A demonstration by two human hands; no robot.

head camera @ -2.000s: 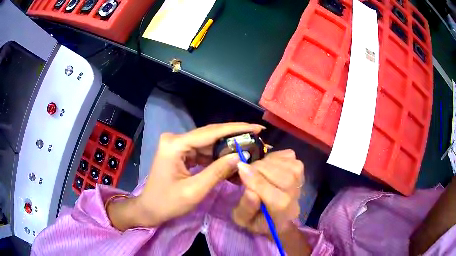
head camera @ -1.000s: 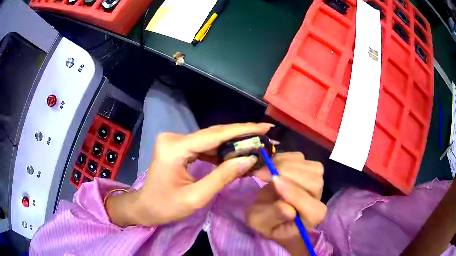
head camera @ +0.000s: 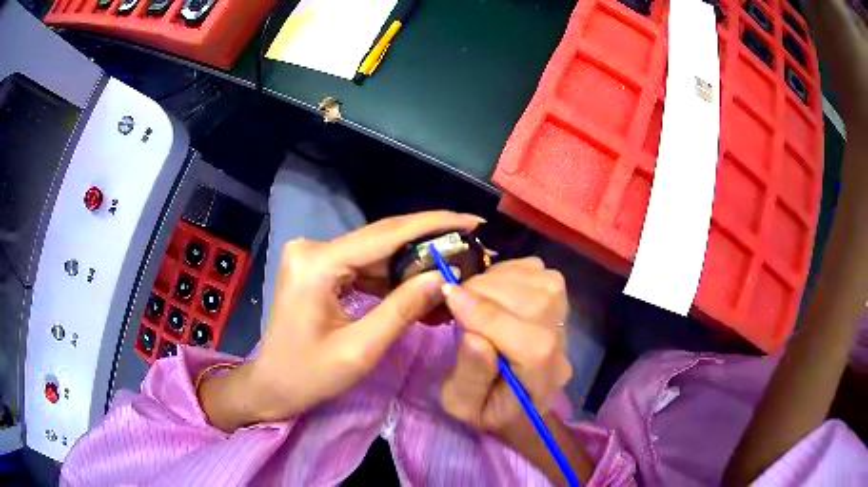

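Observation:
My left hand [head camera: 333, 323] holds a round black watch case [head camera: 409, 265] between thumb and fingers above my lap. A small pale, greenish rectangular part [head camera: 455, 243] shows inside the case. My right hand [head camera: 514, 338] holds a thin blue stick [head camera: 523, 399] like a pencil. The stick's tip is at the left part of the pale rectangle. Fingers cover parts of the case's rim.
A red foam tray [head camera: 581, 152] with a long white strip [head camera: 678, 162] lies at right. Another person's arm [head camera: 809, 285] reaches over its right side. A button panel [head camera: 95, 257] and small red tray [head camera: 214, 262] are left. A yellow tool [head camera: 380, 49] lies beside paper [head camera: 328, 33].
The case and both hands have shifted slightly left and up from a second ago. The stick's tip has moved from the pale part's right end to its left part. Another person's arm has risen at right.

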